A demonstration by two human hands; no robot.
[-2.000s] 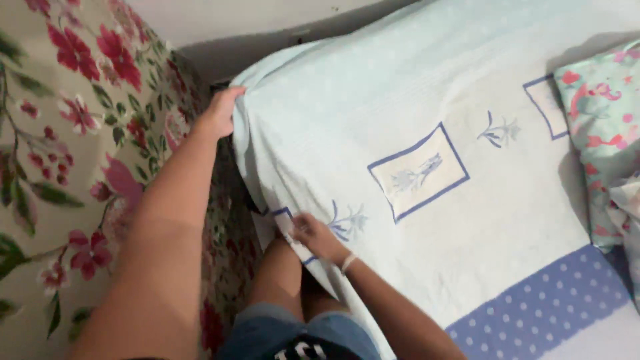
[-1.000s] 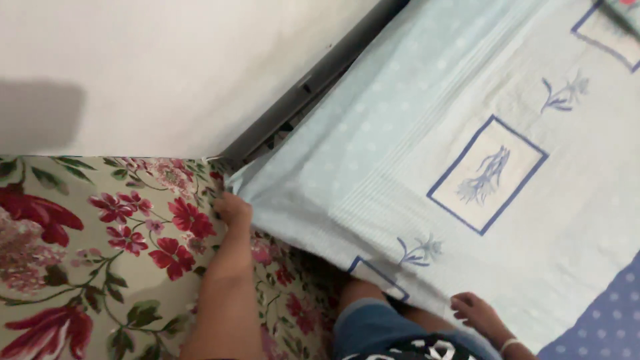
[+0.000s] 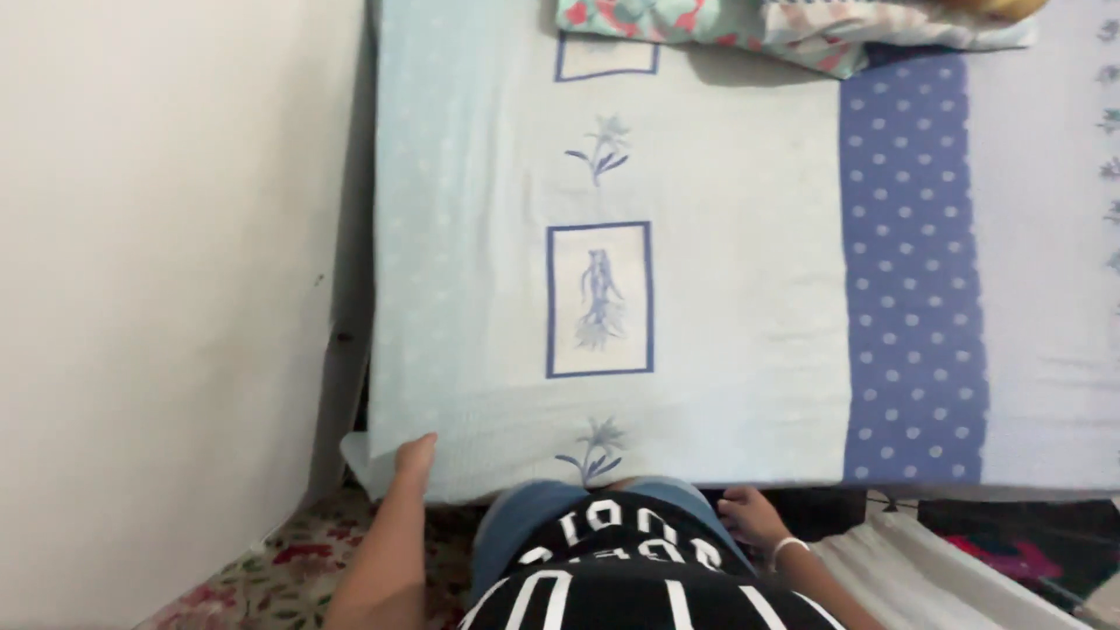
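A pale blue and white bedsheet (image 3: 744,262) with framed flower prints and a dark blue dotted band covers the bed. My left hand (image 3: 416,457) rests at the sheet's near left corner, where a flap of cloth sticks out toward the wall; whether the fingers pinch the cloth cannot be told. Beside my thigh, just below the bed's near edge, is my right hand (image 3: 744,514), fingers loosely curled, with a white band on the wrist. No cloth shows in it.
A white wall (image 3: 175,262) runs along the left, with a narrow dark gap beside the bed. Patterned pillows (image 3: 700,22) lie at the far side. Floral fabric (image 3: 297,560) is at the lower left, and white cloth (image 3: 910,560) hangs at the lower right.
The view has turned strongly. My right hand has come off the sheet's near edge, where it was two seconds ago, to beside my thigh. The sheet's near left part now lies flatter.
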